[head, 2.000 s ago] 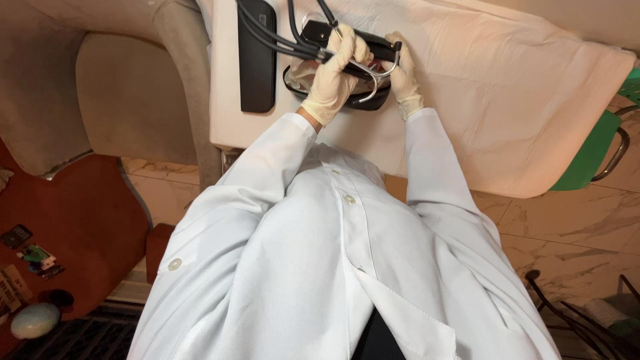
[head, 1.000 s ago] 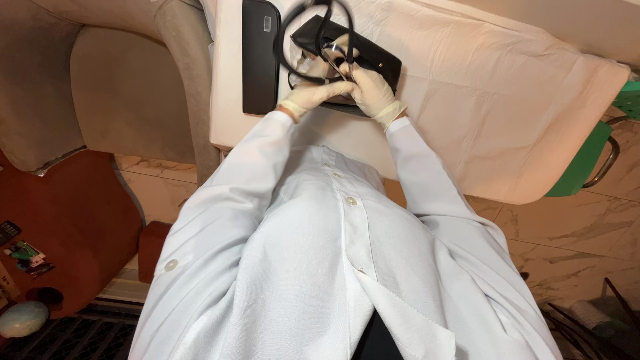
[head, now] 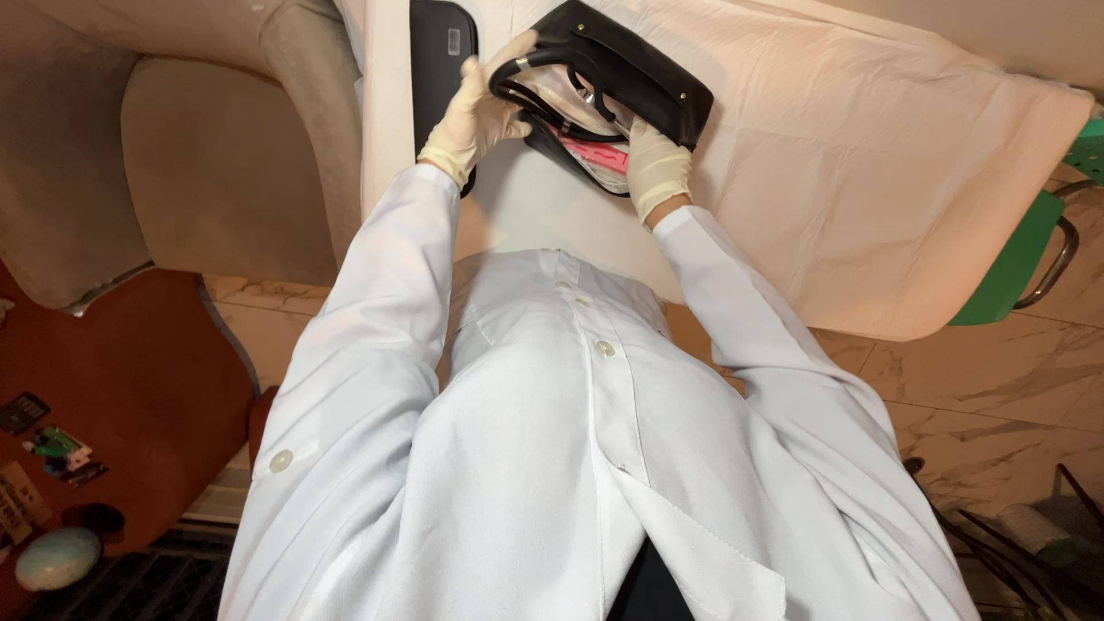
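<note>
A black handbag stands unzipped on the covered table, its mouth towards me. Black stethoscope tubing with metal parts lies looped at the opening, over whitish contents and a pink item. My left hand, in a pale glove, is at the bag's left end, fingers spread beside the tubing; the farther fingers are blurred, so its hold is unclear. My right hand, gloved alike, reaches into the right side of the mouth by a thin metal piece. Its fingertips are hidden there.
A flat black case lies left of the bag on the table's pale sheet. A beige armchair stands to the left, above a reddish-brown surface. At the right are a green panel and a curved metal handle.
The stethoscope was held up over the bag and now lies looped at its mouth. My hands have moved apart, the left to the bag's left end, the right into the opening.
</note>
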